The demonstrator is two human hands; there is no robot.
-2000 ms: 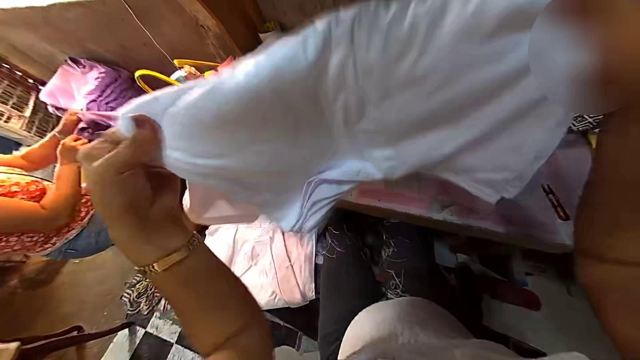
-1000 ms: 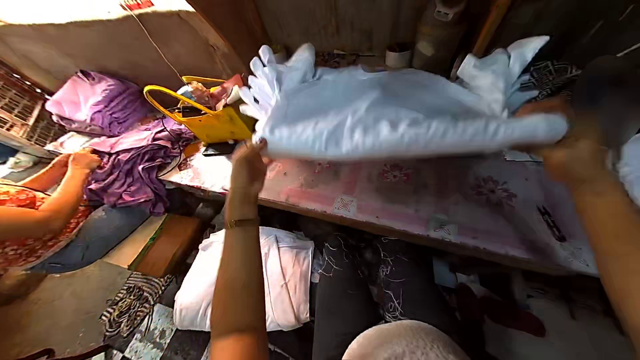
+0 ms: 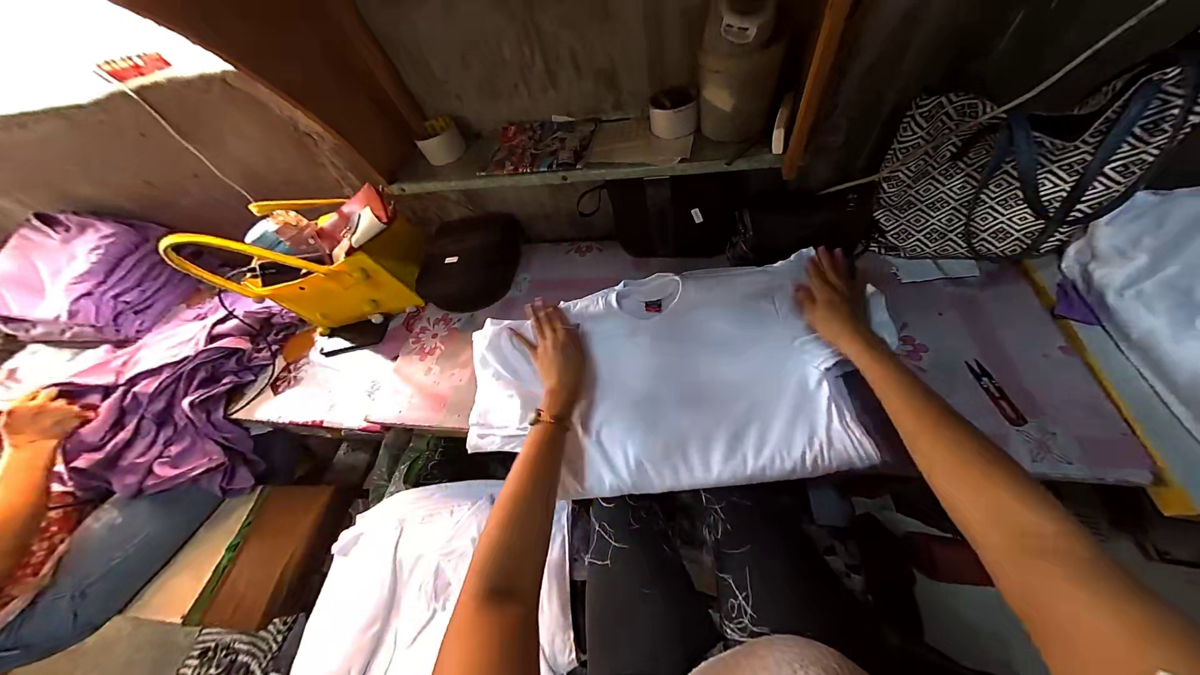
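Note:
A white T-shirt [image 3: 694, 384] lies on the table in front of me, its round neckline and dark neck label at the top and its lower part turned under near the table's front edge. My left hand [image 3: 555, 352] rests flat on it near the left sleeve, fingers apart. On the opposite shoulder lies my right hand [image 3: 832, 298], fingers spread, gripping nothing. To the right of the shirt is a pair of thread snips [image 3: 997, 394]. More white garments [image 3: 403, 572] are piled low at my left, beside my legs.
A yellow handbag [image 3: 361, 281] and a dark brown item [image 3: 469, 262] stand left on the floral-covered table [image 3: 1078, 403]. A patterned bag [image 3: 975, 178] is at back right, near white cloth [image 3: 1144, 281]. At far left, another person's hand [image 3: 42, 417] touches purple fabric [image 3: 150, 431].
The white shirt, held up in the air between my hands before, now lies on the table. Both hands have come down onto it and their fingers have let go.

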